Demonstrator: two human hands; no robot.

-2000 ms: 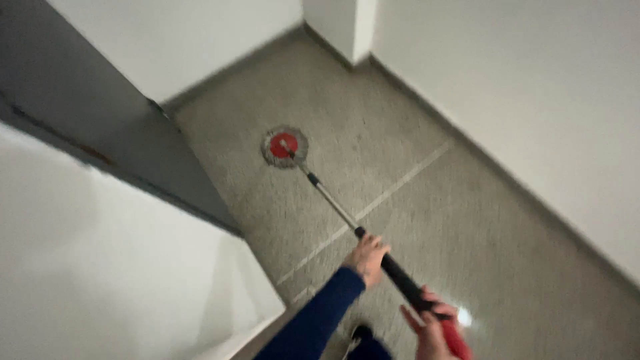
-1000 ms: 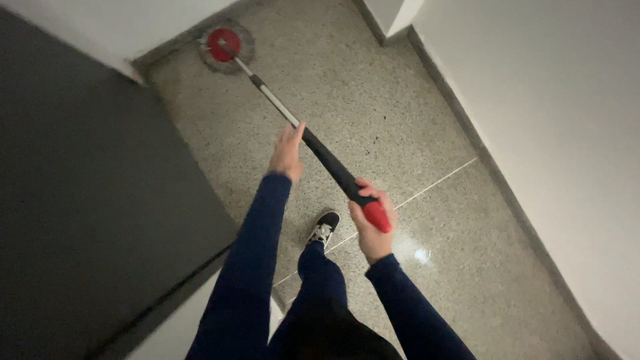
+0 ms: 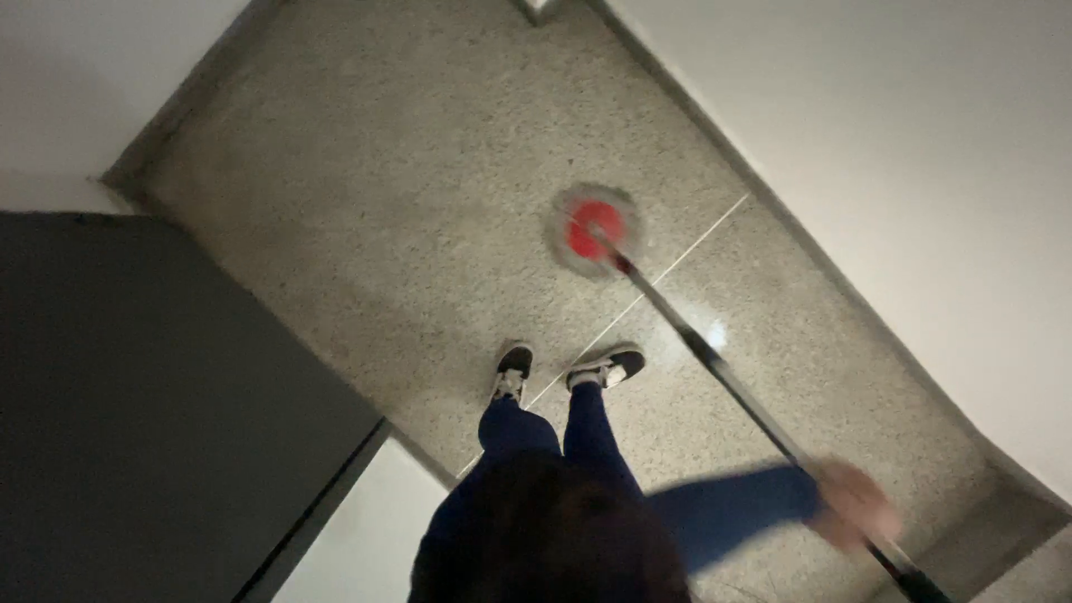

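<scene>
A round mop head (image 3: pixel 595 229) with a red centre and a grey fringe lies on the speckled floor, blurred. Its metal pole (image 3: pixel 754 410) slants down to the right, towards a black grip (image 3: pixel 919 586) cut off by the bottom edge. A blurred hand, which looks like my left hand (image 3: pixel 854 505), is closed around the pole just above that grip; its blue sleeve extends from my body. My right hand is outside the view.
White walls with grey skirting (image 3: pixel 821 251) border the floor (image 3: pixel 377 167). A dark grey door-like panel (image 3: pixel 151 402) stands at the left, beside a white wall section (image 3: pixel 360 511). My dark shoes (image 3: pixel 615 366) are near a pale floor line (image 3: pixel 670 268). A low ledge or step shows at the lower right.
The mop head has moved away from the skirting corner, back towards my feet and the pale floor line. The hand on the pole has moved right; the other hand has left the view.
</scene>
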